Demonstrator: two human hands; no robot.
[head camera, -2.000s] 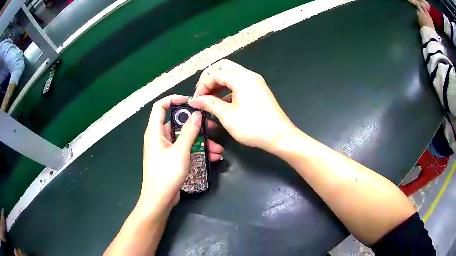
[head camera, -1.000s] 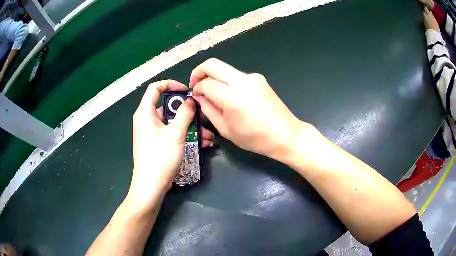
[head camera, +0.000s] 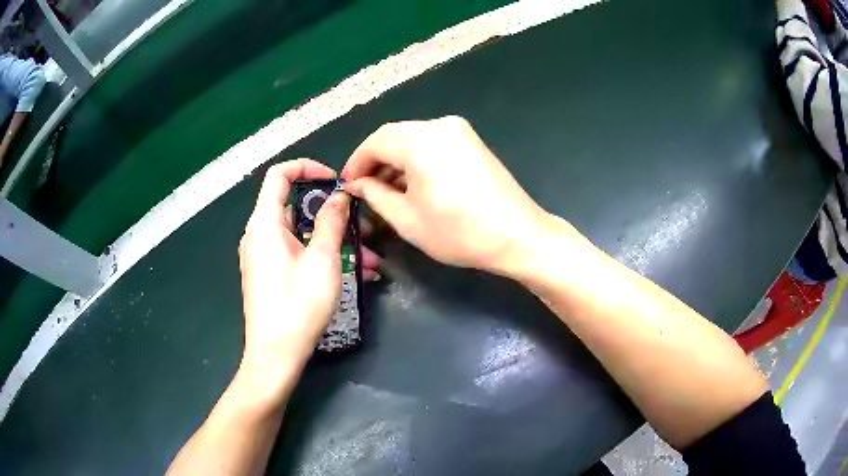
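Note:
My left hand (head camera: 290, 265) holds an open phone unit (head camera: 346, 321), black and narrow, upright in the view above the bench. Its thumb lies across the upper part, beside the round speaker (head camera: 314, 204), a pale ring with a dark centre. A green circuit board (head camera: 349, 259) shows in the middle, with a silvery speckled section below it. My right hand (head camera: 437, 191) has its thumb and index fingertips together at the unit's top right corner. A tiny pale part (head camera: 340, 185) shows at these fingertips; its shape is too small to tell.
The dark green bench (head camera: 595, 139) is bordered by a worn whitish edging (head camera: 372, 82). Beyond it is the green conveyor belt (head camera: 232, 93) with a dark unit (head camera: 51, 156) at far left. A pale metal post (head camera: 46, 244) stands left. A striped sleeve (head camera: 818, 88) is at right, a blue-sleeved person (head camera: 19, 88) upper left.
Both hands and the unit sit slightly further left in the view. My right fingers stay at the unit's top corner, with the wrist turned a little. The neighbour's striped sleeve has shifted; their hands are out of view.

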